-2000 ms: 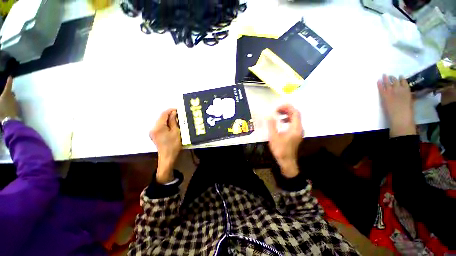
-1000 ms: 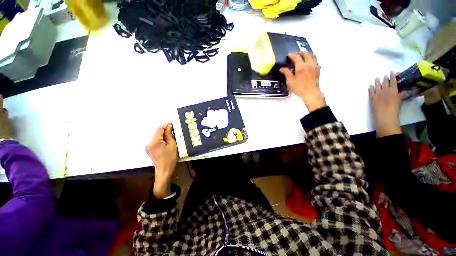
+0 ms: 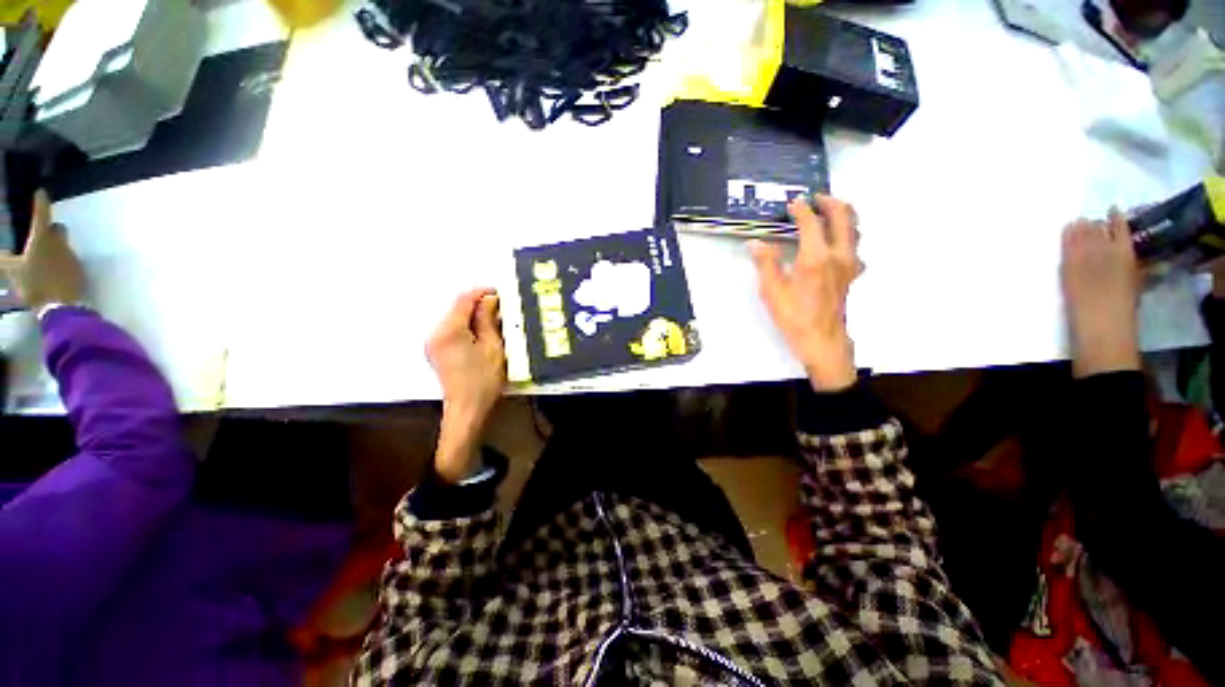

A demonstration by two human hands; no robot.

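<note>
A black printed carton (image 3: 607, 306) with yellow "MUSIC" lettering and a white cartoon figure lies at the table's front edge. My left hand (image 3: 469, 352) grips its yellow left end between thumb and fingers. My right hand (image 3: 810, 282) is open, fingers spread, beside the front right corner of stacked cartons (image 3: 739, 164) lying back side up; it holds nothing that I can see. Behind them an opened-up carton (image 3: 846, 70) stands on the table, its yellow end to the left.
A tangled heap of black loops (image 3: 531, 47) lies at the back. Pale boxes (image 3: 118, 74) and a dark sheet (image 3: 222, 128) are at the left, near a purple-sleeved neighbour (image 3: 114, 403). At the right, another person's hand (image 3: 1102, 289) touches a black-and-yellow carton (image 3: 1175, 226).
My right hand has let go of the squared-up carton, which now stands farther back and right, and has drawn back toward me. My left hand still holds the printed carton.
</note>
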